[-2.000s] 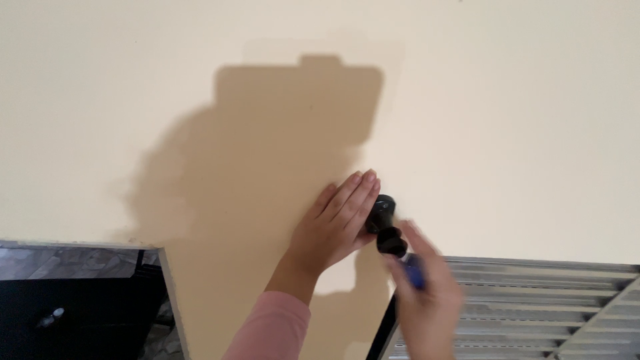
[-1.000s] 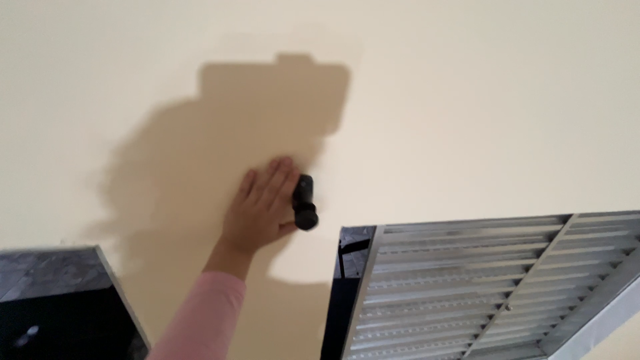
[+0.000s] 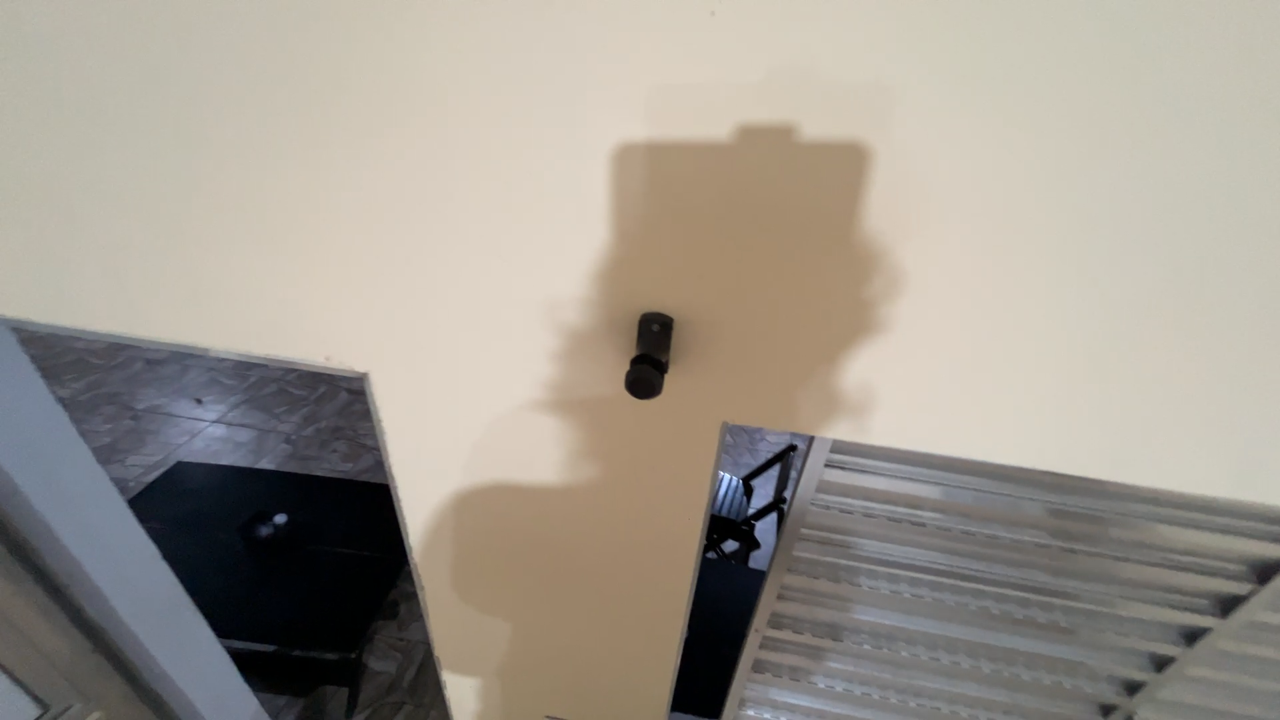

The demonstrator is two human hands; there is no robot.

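A black curtain-rod bracket or similar wall fitting (image 3: 650,355) sticks out from the cream wall (image 3: 400,200), a little above the strip of wall between two openings. Its rounded end points down and slightly left, and a small screw-like dot shows near its top. Neither my left hand nor my right hand is in view. Nothing touches the fitting. My shadow falls across the wall around it.
A louvered metal shutter (image 3: 1000,580) fills most of the lower right opening. Through the lower left opening a black table (image 3: 300,560) stands on a tiled floor (image 3: 230,410). A folding chair (image 3: 745,510) shows through the narrow gap beside the shutter.
My left hand, which rested on the wall beside the fitting, has left the view. My right hand, with a blue-handled tool two seconds ago, was out of view one second ago. The view has shifted.
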